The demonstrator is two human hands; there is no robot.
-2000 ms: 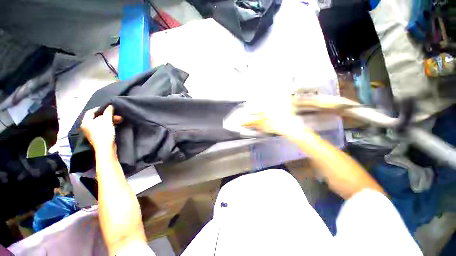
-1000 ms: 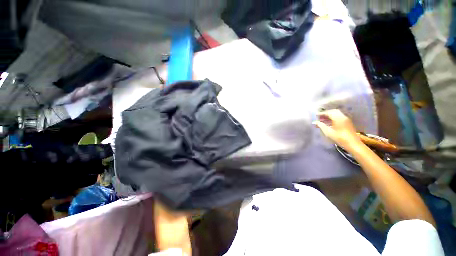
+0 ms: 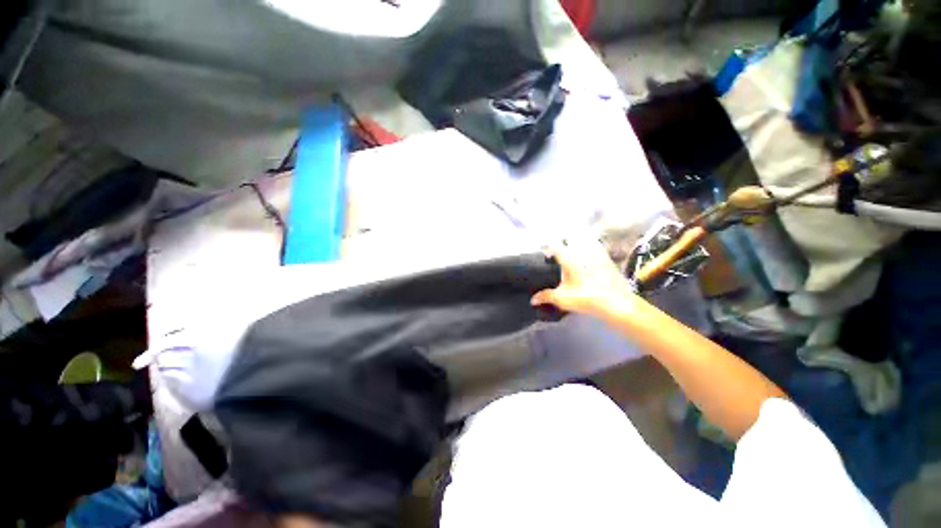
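Note:
A dark grey garment [image 3: 413, 309] is drawn over the padded board, its narrow part reaching right and its bunched part hanging at the near left. My right hand [image 3: 588, 287] pinches the garment's right end between thumb and fingers. My left hand [image 3: 299, 520] is almost wholly hidden under the garment at the bottom edge; only a bit of skin shows, so its grip cannot be told. The iron with its orange-brown handle [image 3: 669, 258] and wire guard rests at the table's right end, just beyond my right hand.
The white table cover [image 3: 413, 206] spreads behind the board. A long blue box [image 3: 318, 191] lies at the far left. A crumpled black garment [image 3: 506, 113] lies at the far edge. The iron's hose [image 3: 748, 201] runs off right. A greenish round thing [image 3: 83, 368] is at left.
The iron was in my right hand two seconds ago; it is now set down. The garment, bunched at left one second ago, now stretches right along the board, and my right hand has taken hold of its end.

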